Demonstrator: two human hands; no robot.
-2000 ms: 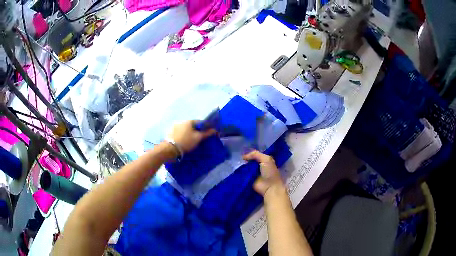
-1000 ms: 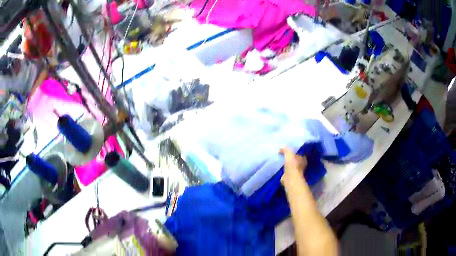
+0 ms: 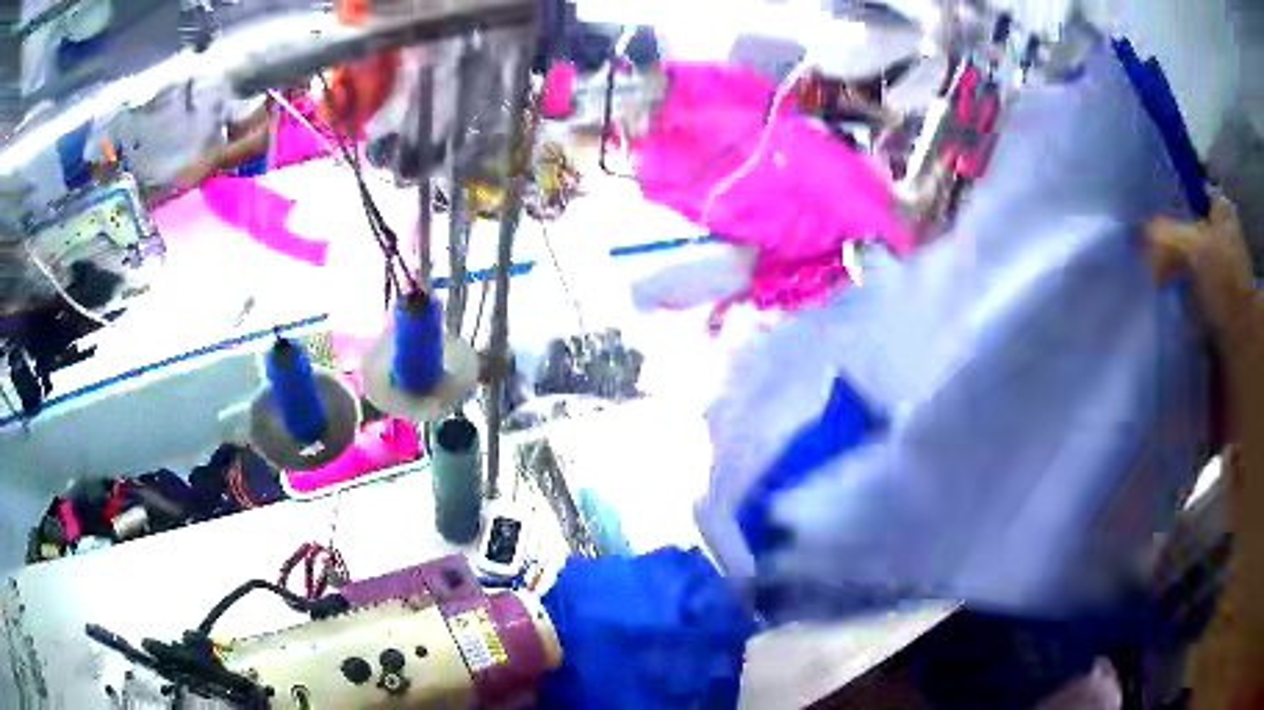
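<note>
A large light blue-grey garment panel [image 3: 998,402] is raised at the right of the view and blurred by motion. A bright blue part [image 3: 818,451] shows on its left side. My right hand [image 3: 1192,257] grips the panel's upper right edge, near a dark blue strip. My left hand is not in view. A bright blue fabric pile [image 3: 652,631] lies on the white table beside the sewing machine [image 3: 402,645], which is cream and purple.
Two blue thread cones [image 3: 419,344] stand on round discs by upright metal rods. A dark green cone [image 3: 456,479] and a small device with a dark screen [image 3: 505,538] are behind the machine. Pink fabric [image 3: 762,153] lies on a farther table. A dark bin holds scraps at the left.
The view has swung left, showing more of the near machine. The light panel has gone from lying on the table to being lifted at the right in my right hand.
</note>
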